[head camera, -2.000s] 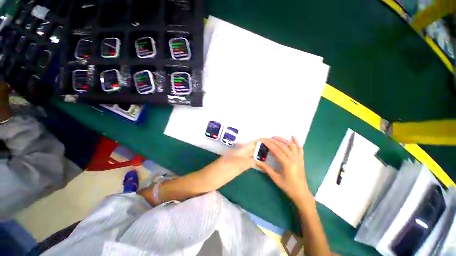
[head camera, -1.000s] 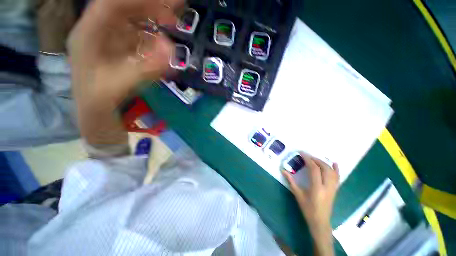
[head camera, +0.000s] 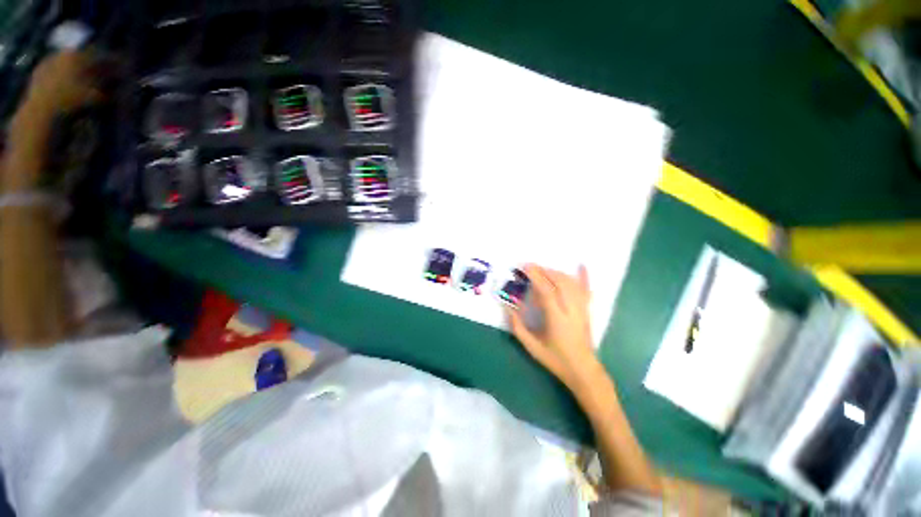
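Three small smartwatches without straps lie in a slanting row on the white pad (head camera: 545, 141): one at the left (head camera: 439, 265), one in the middle (head camera: 474, 275) and one at the right (head camera: 513, 289). My right hand (head camera: 557, 321) has its thumb and fingers around the right watch, which rests on the pad. My left hand (head camera: 63, 89) is stretched out to the far left, beside the black tray (head camera: 273, 214). It is blurred, and its fingers cannot be made out. The tray's pockets hold several lit watches with green and red marks.
A pen (head camera: 697, 315) lies on note paper (head camera: 712, 369) at the right. Beyond it are clear sleeves (head camera: 783, 389) with a dark flat panel (head camera: 848, 419) on top. Yellow tape (head camera: 712, 197) edges the green bench (head camera: 384, 313). A blue-edged box (head camera: 265, 240) shows under the tray.
My left hand has left the right-hand watch and moved across to the far left, past the tray. My right hand stays at the right-hand watch. The camera view has swung and come back.
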